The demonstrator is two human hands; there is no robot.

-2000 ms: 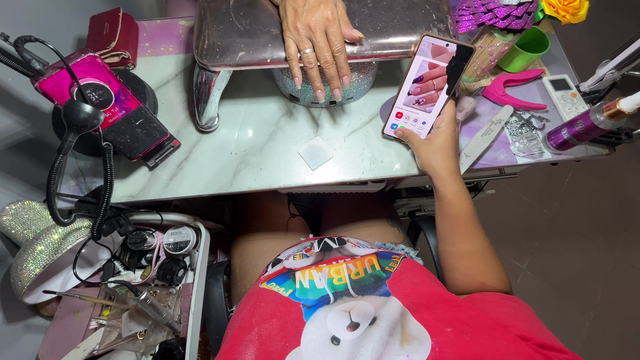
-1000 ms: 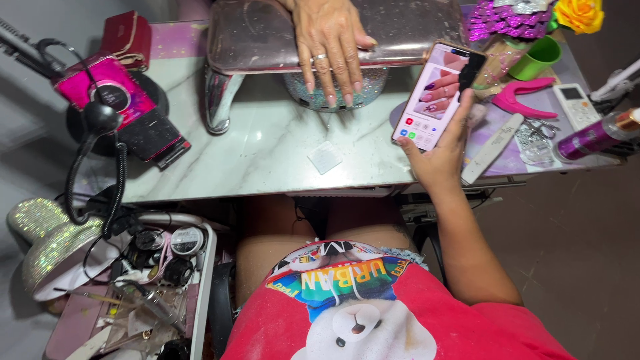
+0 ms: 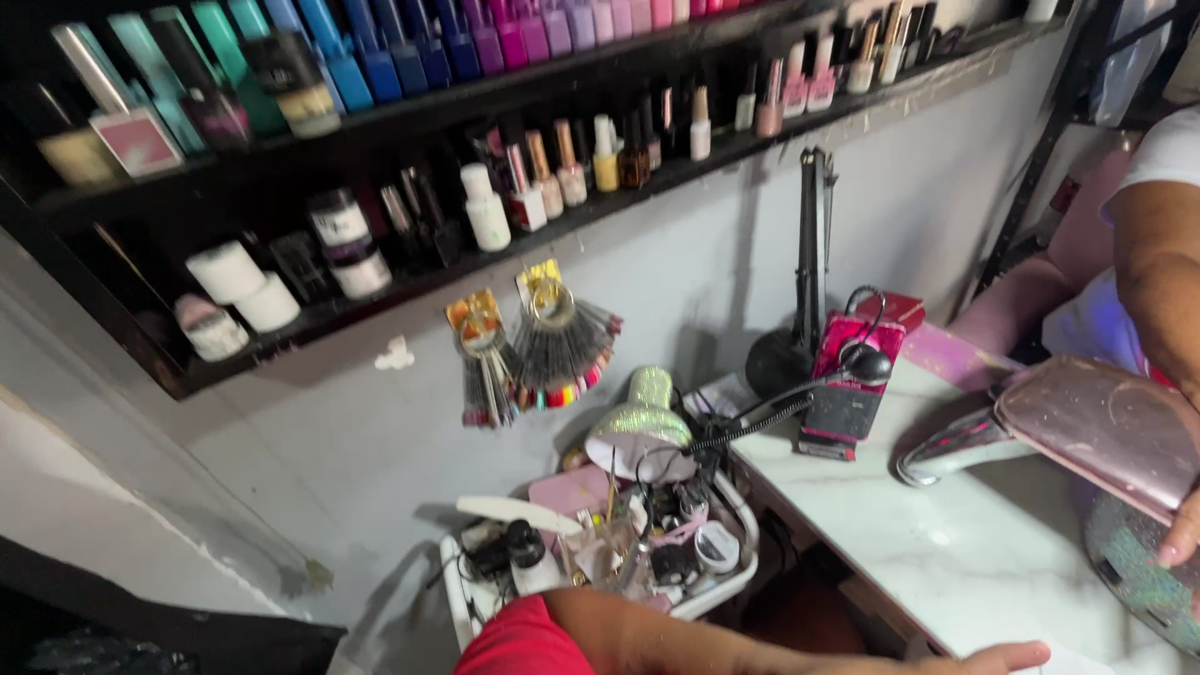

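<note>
My left hand [image 3: 1017, 656] is low at the right, at the near edge of the white marble-patterned table [image 3: 900, 487], mostly cut off by the frame. Its forearm runs from a red sleeve [image 3: 525, 642] across the bottom; whether it holds anything is hidden. My right hand is out of view. Another person's hand [image 3: 1183, 534] reaches over the pink padded armrest [image 3: 1097, 422], beside a glittery rounded device [image 3: 1144, 562]. A pink and black boxy device [image 3: 848, 384] stands on the table with a black coiled cord by it.
Black wall shelves [image 3: 581, 230] hold nail polish bottles and jars. Nail swatch rings [image 3: 562, 347] hang below them. A white-rimmed cart [image 3: 741, 572] holds a glittery lamp [image 3: 642, 427], a nail file [image 3: 516, 513], bottles and tools. A black lamp arm [image 3: 811, 253] rises behind the table.
The view has swung far to the left, onto the wall shelves and cart. My left arm has come into view. My right hand and the phone it held are no longer seen.
</note>
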